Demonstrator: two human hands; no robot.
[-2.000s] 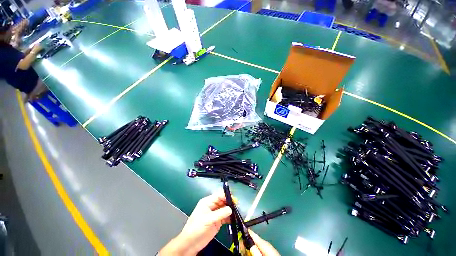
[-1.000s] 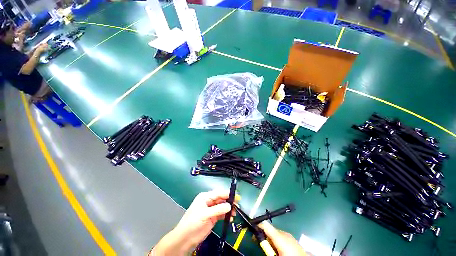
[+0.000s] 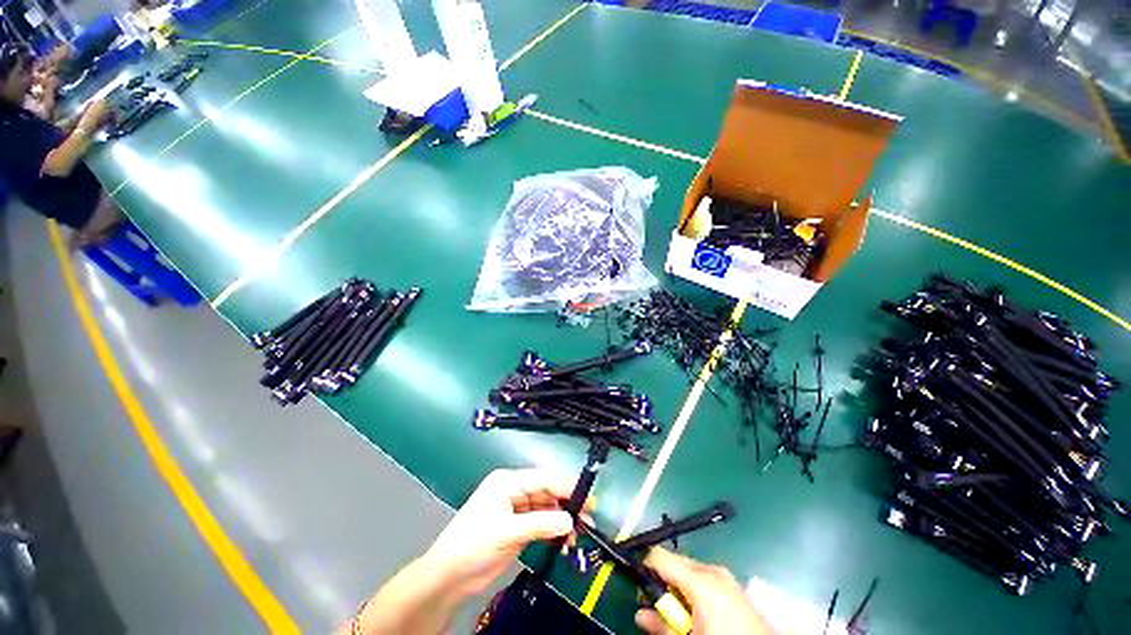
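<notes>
My left hand (image 3: 502,533) holds a black cable assembly (image 3: 585,481) upright between thumb and fingers, near the bench's front edge. My right hand (image 3: 707,598) is shut on the diagonal cutters (image 3: 671,608), with yellow and black handles. The dark jaws point up and left and meet or nearly meet the held cable; the exact contact is too small to tell. Another cable assembly (image 3: 676,528) lies on the bench just behind the cutters, partly hidden by them. A small group of cable assemblies (image 3: 571,403) lies beyond my left hand.
A large cable heap (image 3: 992,428) lies right, a smaller group (image 3: 337,340) left. Loose cable ties (image 3: 732,360) lie centre, behind them a clear plastic bag (image 3: 564,242) and an open carton (image 3: 775,288). White uprights (image 3: 469,56) stand farther back. A person (image 3: 44,155) sits far left.
The cutters in my right hand have turned and moved, their jaws coming up against or near the held cable. The held cable has tilted to the right. The view has shifted slightly.
</notes>
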